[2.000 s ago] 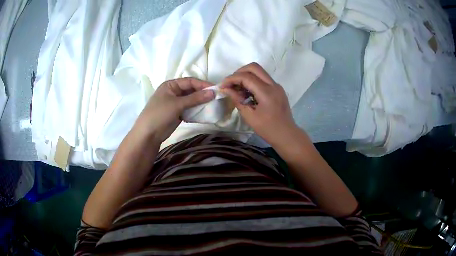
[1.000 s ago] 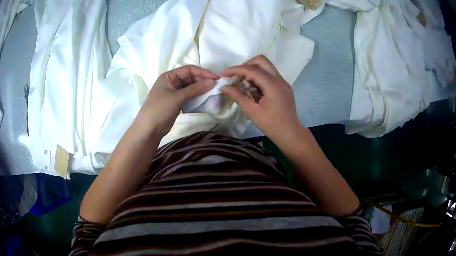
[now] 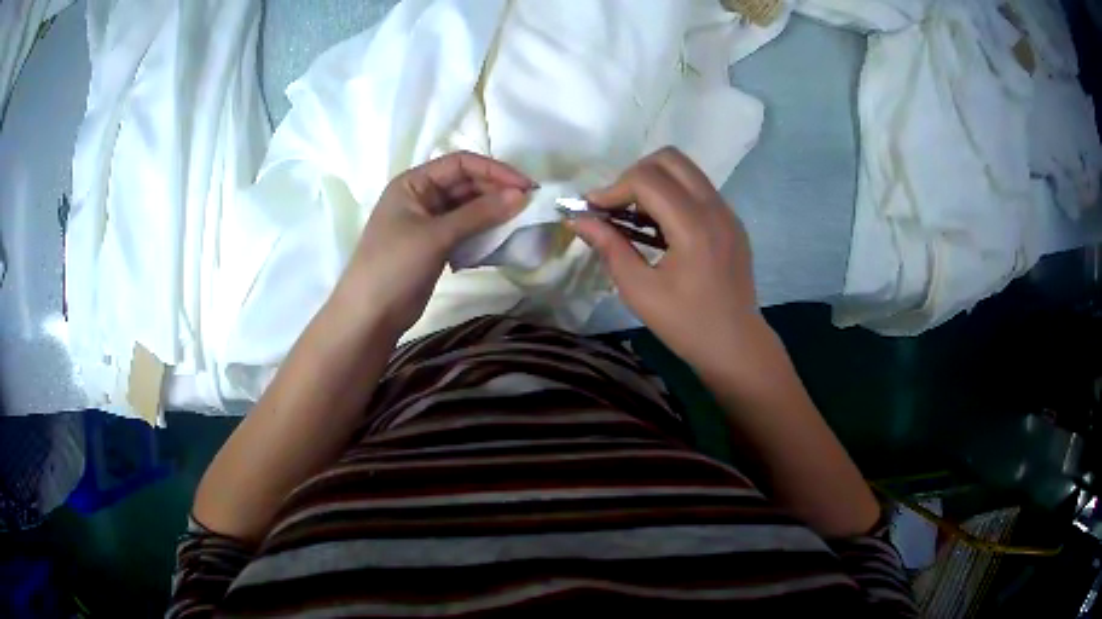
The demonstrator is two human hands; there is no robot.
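A white garment [image 3: 580,91] lies bunched on the table in front of my body. My left hand [image 3: 441,224] pinches a folded edge of it between thumb and fingertips, raised a little above the rest. My right hand [image 3: 677,236] holds dark thread snips [image 3: 634,225] with a bright silvery tip between thumb and fingers. The tip points left, at the raised cloth beside my left fingertips. Whether the blades touch the cloth, and any thread ends, I cannot tell.
Long white garment piles lie at the left [image 3: 169,181] and right [image 3: 931,181] of the pale blue-grey table [image 3: 798,181]. A tan card [image 3: 148,385] is at the left pile's lower edge; another [image 3: 755,10] is at the top. A blue plastic object [image 3: 121,466] stands on the floor at lower left.
My right hand has moved slightly right, away from my left fingertips, and the snips' silvery tip now shows. Earlier both hands' fingertips were close together at the cloth. The whole view has shifted somewhat.
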